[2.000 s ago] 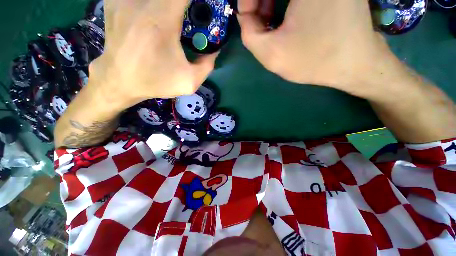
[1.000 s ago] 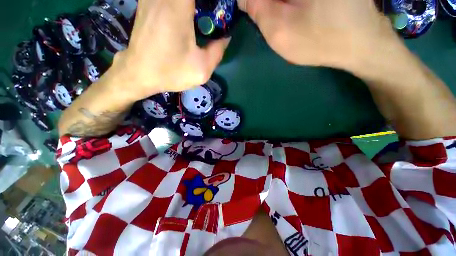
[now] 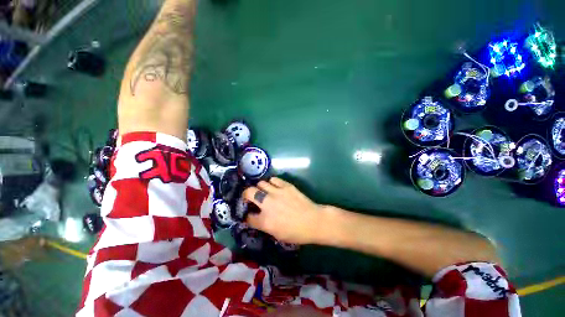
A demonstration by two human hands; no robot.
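My right hand (image 3: 282, 210), with a dark ring on one finger, reaches into the pile of white-faced round parts (image 3: 253, 162) at centre left. Its curled fingertips are at a dark-rimmed part at the pile's right side; whether they grip it is hidden. My left forearm, tattooed, runs up out of the top edge, so my left hand is out of the picture. The parts have white faces with small dark holes and black rims. Some lie partly under my left sleeve.
Several round circuit boards (image 3: 427, 121) lie at right on the green surface (image 3: 334, 93), some with white cables (image 3: 489, 146) over them. A blue-lit board (image 3: 507, 57) and a green-lit one (image 3: 543, 46) are at upper right. A black object (image 3: 86, 60) lies at upper left.
The view has shifted and shows more of the surface. My hands have parted from the circuit board; my left has gone beyond the top edge, my right has come down to the white-faced parts.
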